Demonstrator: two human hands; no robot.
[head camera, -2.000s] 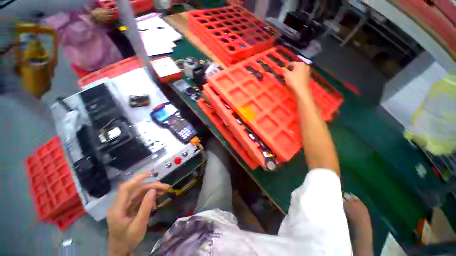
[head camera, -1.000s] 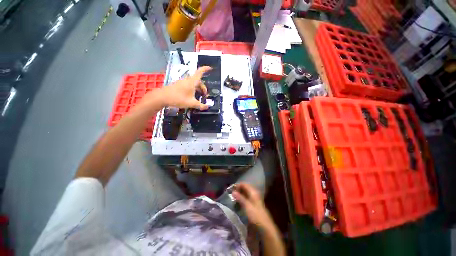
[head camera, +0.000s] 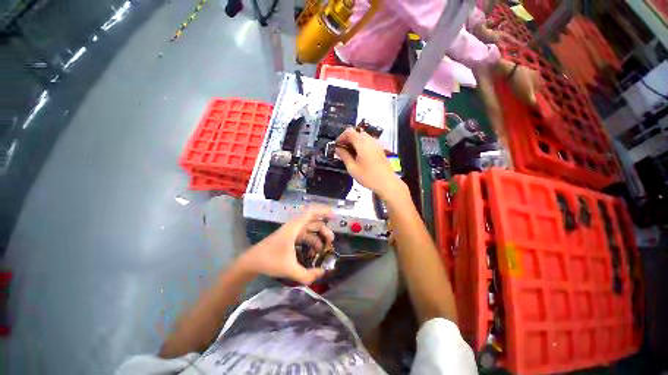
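My left hand (head camera: 286, 249) is in front of the white station (head camera: 293, 214), its fingers curled around a dark round electronic unit (head camera: 327, 261) with a silvery face. My right hand (head camera: 364, 157) reaches over the station. Its fingertips are pinched at a small light-faced unit on the black fixture (head camera: 329, 182); they partly hide it. A long black part (head camera: 277, 181) lies left of the fixture. The handheld tester is mostly hidden behind my right forearm; part of its lit screen (head camera: 395, 163) shows.
Red trays (head camera: 542, 307) are stacked on the green bench at right, more (head camera: 227, 139) left of the station. A yellow cylinder (head camera: 322, 33) hangs above its far side. A person in pink (head camera: 417, 29) reaches over the far red trays (head camera: 564, 139). A red-edged white box (head camera: 429, 113) stands beyond the station.
My left hand has drawn back from the fixture to the station's front and now holds a unit. My right hand has moved from near my lap to the fixture. A person's arms have come over the far trays.
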